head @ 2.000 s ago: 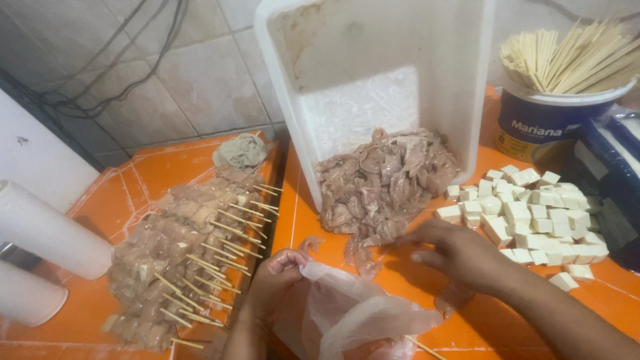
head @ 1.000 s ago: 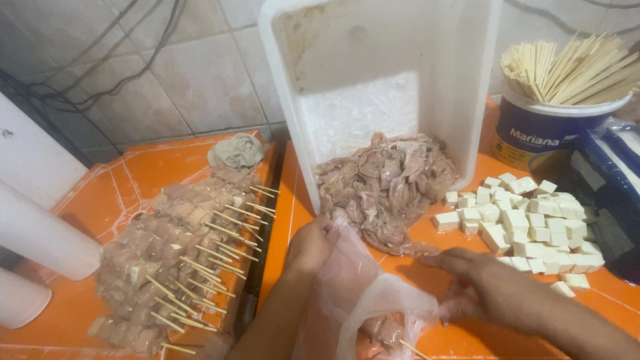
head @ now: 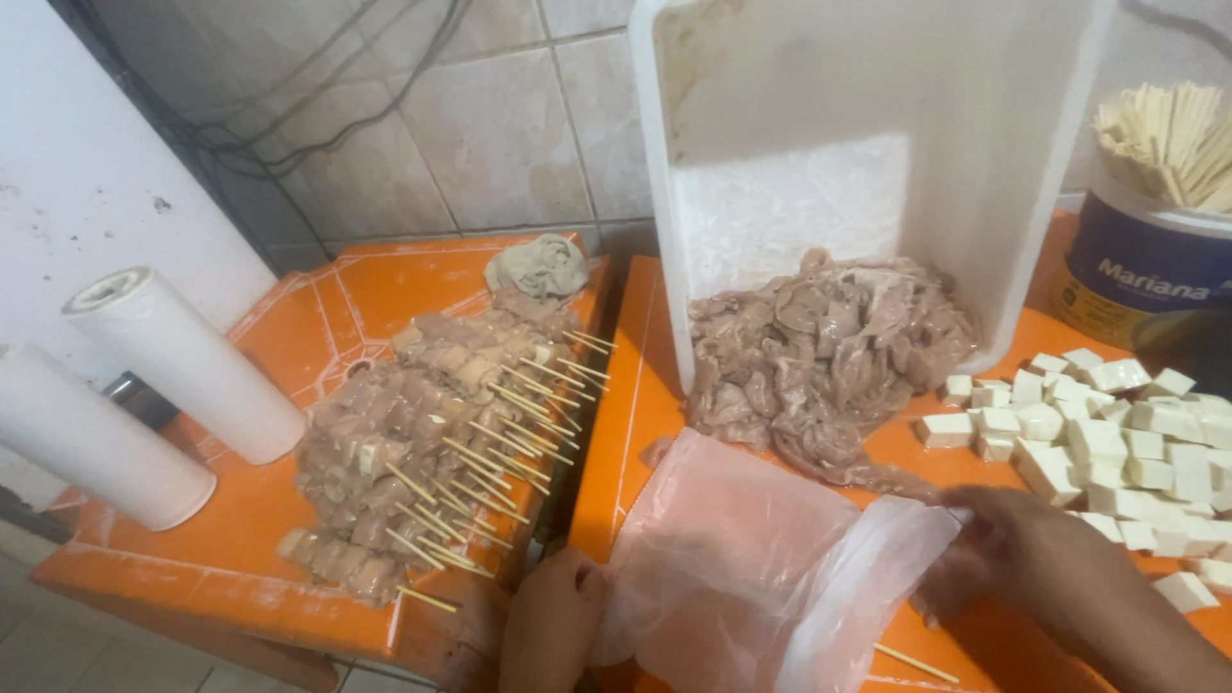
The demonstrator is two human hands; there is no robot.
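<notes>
A thin translucent plastic bag (head: pixel 741 549) lies spread on the orange table, with my left hand (head: pixel 558 616) at its left edge; whether the fingers grip it cannot be told. My right hand (head: pixel 991 549) is at the bag's right edge, beside a strip of raw meat, its fingers partly hidden. Behind the bag, sliced raw meat (head: pixel 828 356) spills from a white plastic tub (head: pixel 664 192) tipped on its side. A wooden skewer (head: pixel 914 662) pokes out under the bag's lower right. White cheese-like cubes (head: pixel 1097 452) are heaped at the right.
Raw meat skewers (head: pixel 385 462) are stacked on the left orange table (head: pixel 241 568), near a crumpled cloth (head: pixel 539 267). Two white plastic rolls (head: pixel 183 366) lean at the left. A blue tub (head: pixel 1136 260) holds many wooden sticks (head: pixel 1169 144). A gap (head: pixel 577 423) separates the tables.
My left hand has moved down from near the meat pile to the bag's lower left. The bag is spread flatter, and the meat seen at its lower end a second ago is now covered.
</notes>
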